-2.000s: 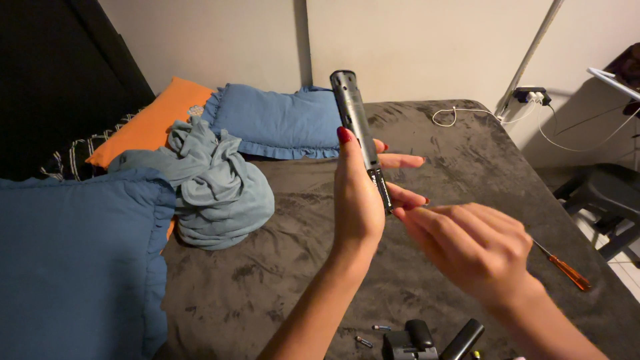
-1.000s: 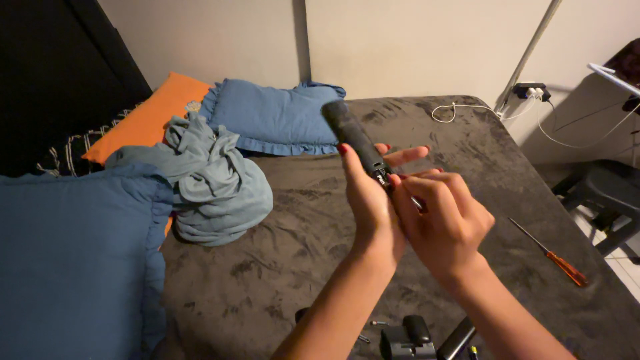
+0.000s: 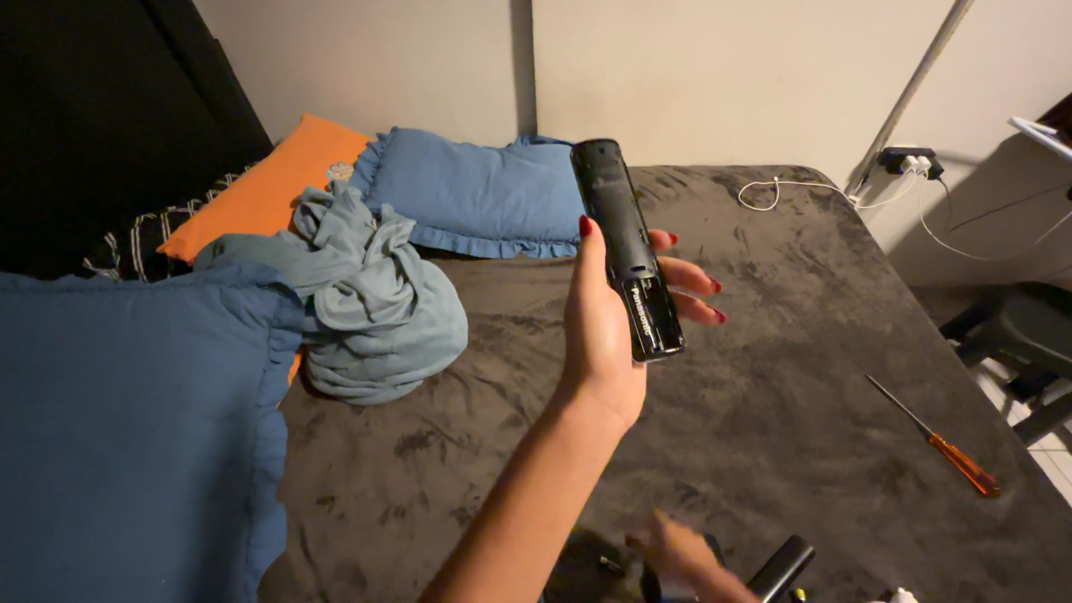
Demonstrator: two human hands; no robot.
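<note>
My left hand (image 3: 607,343) holds up a long black device (image 3: 615,205), perhaps a remote control, tilted, its back toward me. The compartment at its lower end is uncovered, and a Panasonic battery (image 3: 641,314) lies in it. Low in the view my right hand (image 3: 682,557) is blurred, over dark objects near the bottom edge; whether it holds anything cannot be told. Beside it lie a black cylindrical part (image 3: 783,569) and, to its left, a small metallic piece (image 3: 610,565).
A screwdriver with an orange handle (image 3: 963,465) lies right on the dark bedspread (image 3: 754,402). Blue pillows (image 3: 494,188), an orange pillow (image 3: 272,188) and a crumpled grey-blue cloth (image 3: 377,318) are left. A white cable (image 3: 775,193) and a black stool (image 3: 1017,327) are also in view.
My right hand has left the lower end of the device and moved down to the bottom of the view. My left hand still holds the device, whose battery compartment now faces me.
</note>
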